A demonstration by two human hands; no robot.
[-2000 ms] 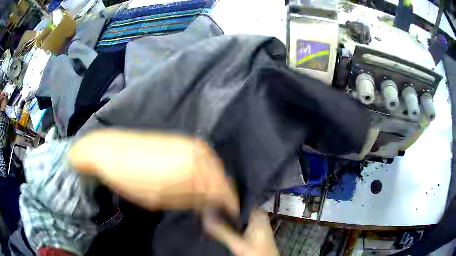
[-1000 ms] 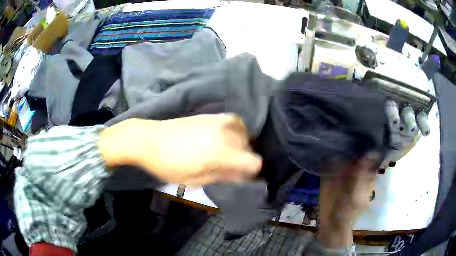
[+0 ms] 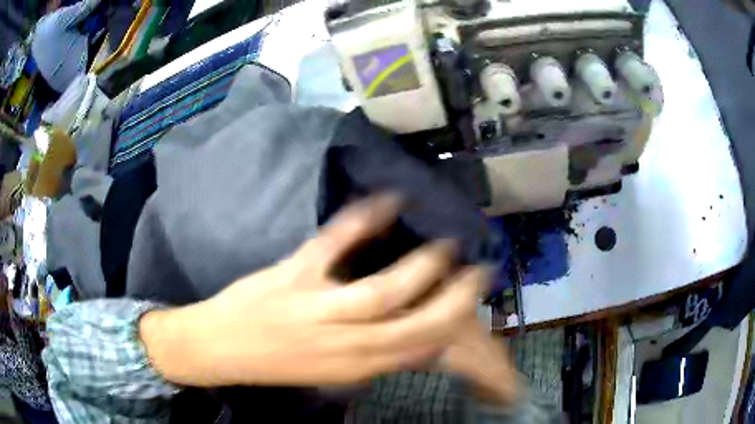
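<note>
The grey garment piece [image 3: 240,182] lies over the table left of the machine. Its darker black or navy part [image 3: 406,178] reaches to below the labelled head of the cream overlock machine [image 3: 526,178]. My left hand [image 3: 331,310] is blurred and lies over the dark cloth, fingers spread towards the right; whether they grip the cloth is unclear. My right hand [image 3: 480,344] is blurred, partly behind my left fingers at the table's front edge; its fingertips are hidden. The needle area is not clearly visible.
Blue striped cloth [image 3: 178,108] lies behind the grey piece. Blue plastic [image 3: 538,252] with black crumbs is below the machine. The worn brown table edge [image 3: 596,315] runs along the front. Loose grey and black pieces [image 3: 79,240] lie at left.
The dark cloth, raised and bunched in front of the machine one second ago, now lies lower and flatter. My right hand has moved left, close to my left hand. The camera view has shifted.
</note>
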